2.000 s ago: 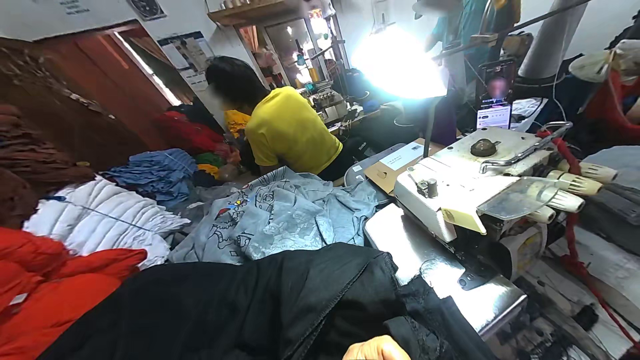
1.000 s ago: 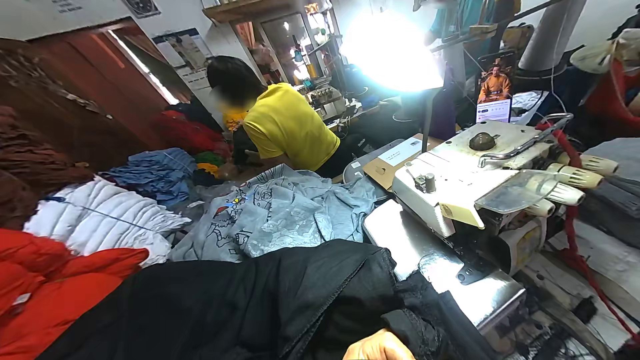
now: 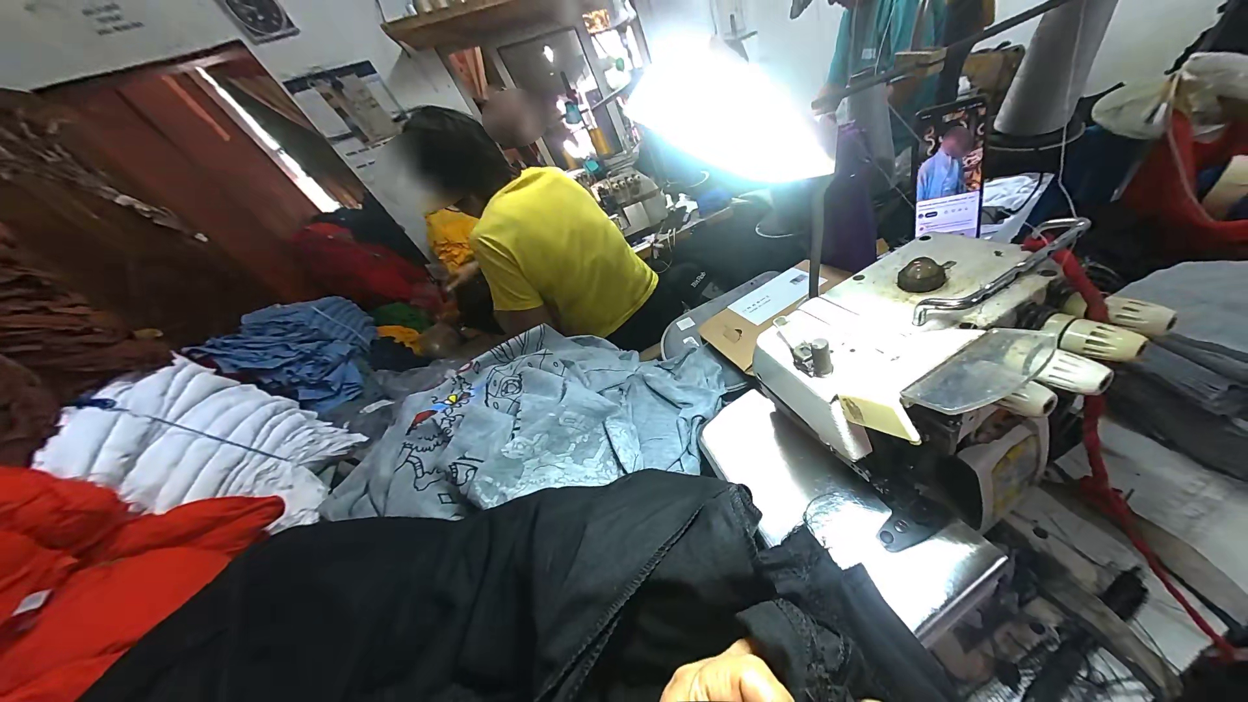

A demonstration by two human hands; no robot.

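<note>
At the bottom edge, right of centre, the knuckles of what looks like my right hand (image 3: 729, 677) show, curled against a black fabric garment (image 3: 439, 585) and gripping its bunched part. Most of this hand is cut off by the frame. My left hand is not in view. The black garment spreads across the lower part of the view, with a stitched seam, and its right end lies against the metal plate (image 3: 760, 448) of a white overlock sewing machine (image 3: 868, 322). Black cloth hides part of the plate's front.
Grey printed fabric (image 3: 556, 419) lies behind the black garment. Left are a red garment (image 3: 127, 575), a tied white stack (image 3: 185, 439) and blue cloth (image 3: 292, 351). A bright lamp (image 3: 731, 117) and a phone (image 3: 951, 171) stand behind the machine. A person in yellow (image 3: 565, 253) bends beyond the pile.
The picture on the phone screen has changed. The black garment and my visible hand stay in nearly the same place.
</note>
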